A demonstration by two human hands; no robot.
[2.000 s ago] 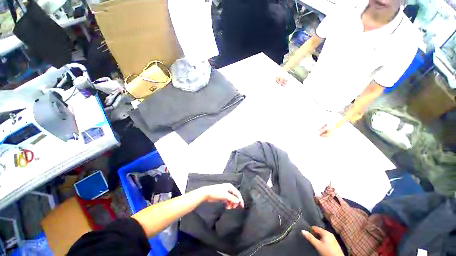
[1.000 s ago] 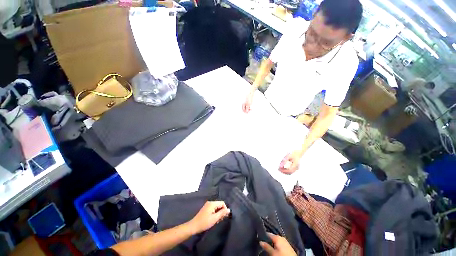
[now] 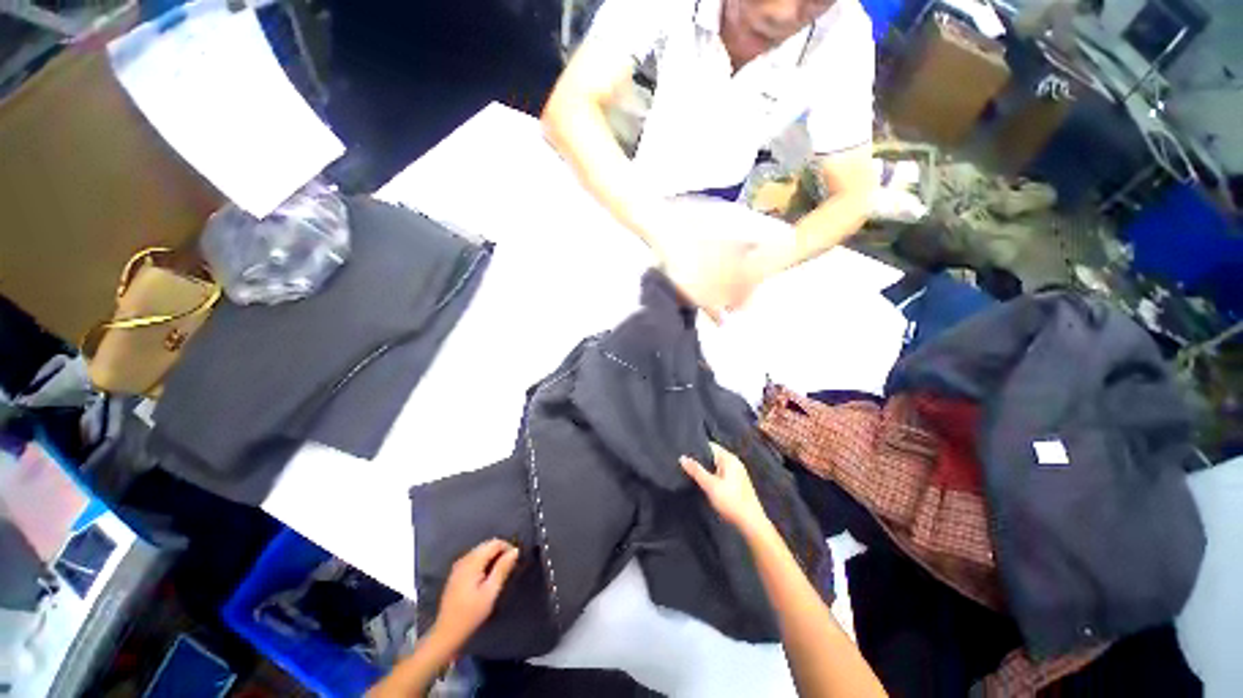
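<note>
Dark grey trousers (image 3: 600, 477) with pale contrast stitching lie spread on the white-topped table (image 3: 450, 341) in front of me. My left hand (image 3: 480, 580) is at the lower left of the cloth, fingers curled on it; whether it grips the cloth is unclear. My right hand (image 3: 720, 484) is on the middle right of the trousers, with thumb and fingers pinching a fold. The far end of the trousers is bunched upward, touching the hands of the person opposite.
A person (image 3: 709, 123) in a white shirt leans in from across the table. Grey trousers (image 3: 327, 327) lie at left under a clear bag (image 3: 280, 246), beside a tan handbag (image 3: 150, 321). Checked cloth (image 3: 886, 471) and a grey garment (image 3: 1077, 477) are heaped at right. A blue crate (image 3: 259, 600) sits below.
The trousers have been turned and spread, with the pale leg stitching now showing at left. The other person's hands have come onto their far end. My right hand has moved up the cloth; the view has shifted.
</note>
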